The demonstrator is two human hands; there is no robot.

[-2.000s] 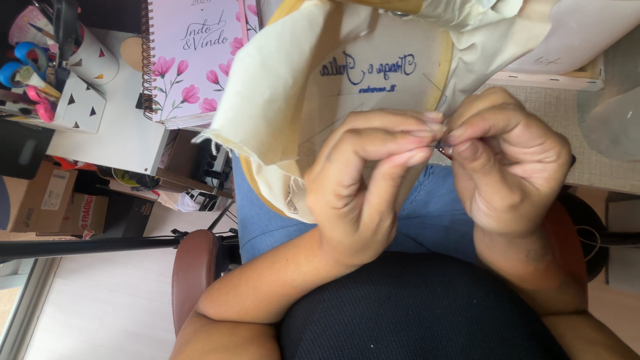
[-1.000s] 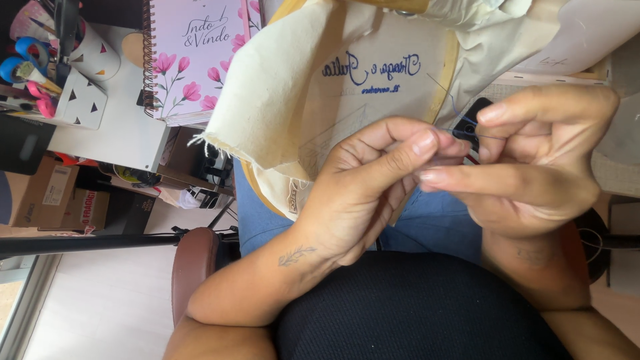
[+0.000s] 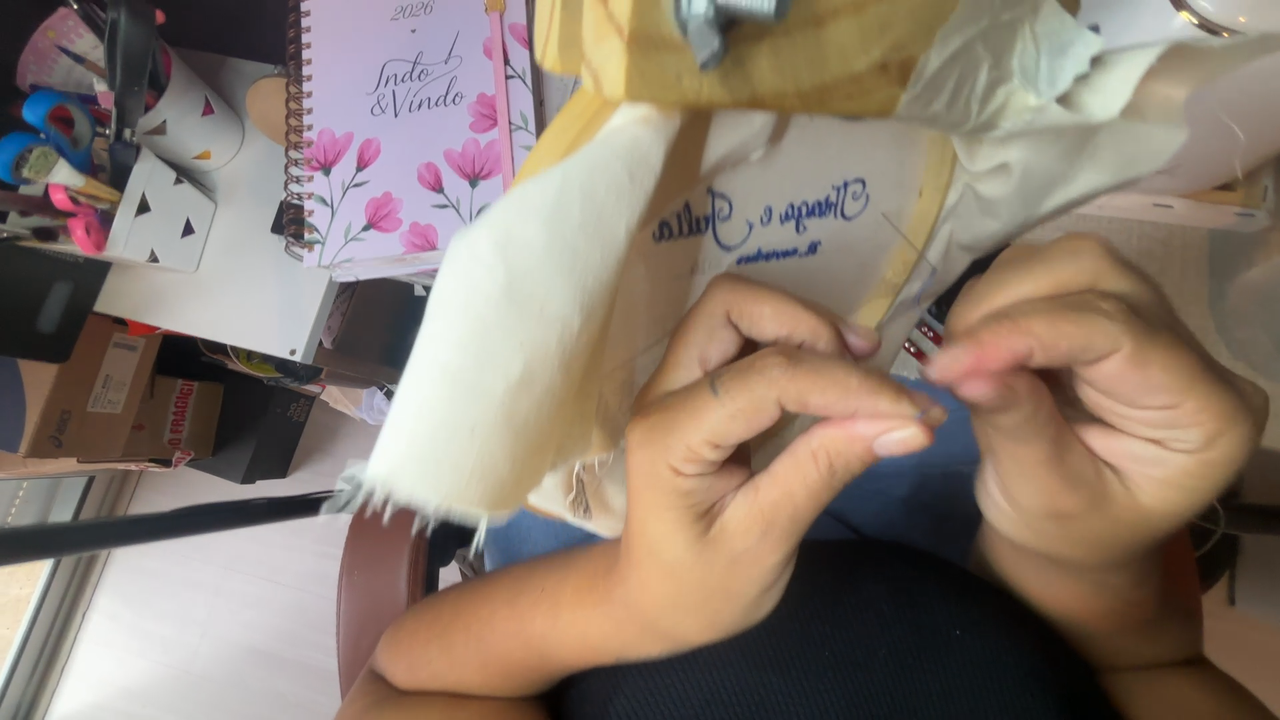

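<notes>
Thumb and index fingertip of my left hand [image 3: 760, 450] pinch a tiny dark item, too small to name. Close by on the right, my right hand [image 3: 1090, 400] has its thumb and index finger drawn together; blur hides whether anything is between them. Behind both hands, cream fabric [image 3: 520, 320] with a frayed edge is stretched in a wooden embroidery hoop [image 3: 925, 210]. Its back shows mirrored lettering [image 3: 760, 215] stitched in dark blue. A thin needle-like line [image 3: 902, 232] crosses the fabric near the hoop's right side. The hoop rests over my lap.
A wooden clamp [image 3: 720, 60] with a metal bolt is above the hoop. At upper left, a floral spiral planner [image 3: 400, 150] and patterned holders [image 3: 165, 215] with scissors stand on a white desk [image 3: 250, 290]. Cardboard boxes [image 3: 90, 400] and a black pole [image 3: 170, 525] are lower left.
My hands have parted slightly from where their fingertips met two seconds ago. My right hand's fingers, more spread one second ago, have come together. The wooden clamp now shows more fully at the top.
</notes>
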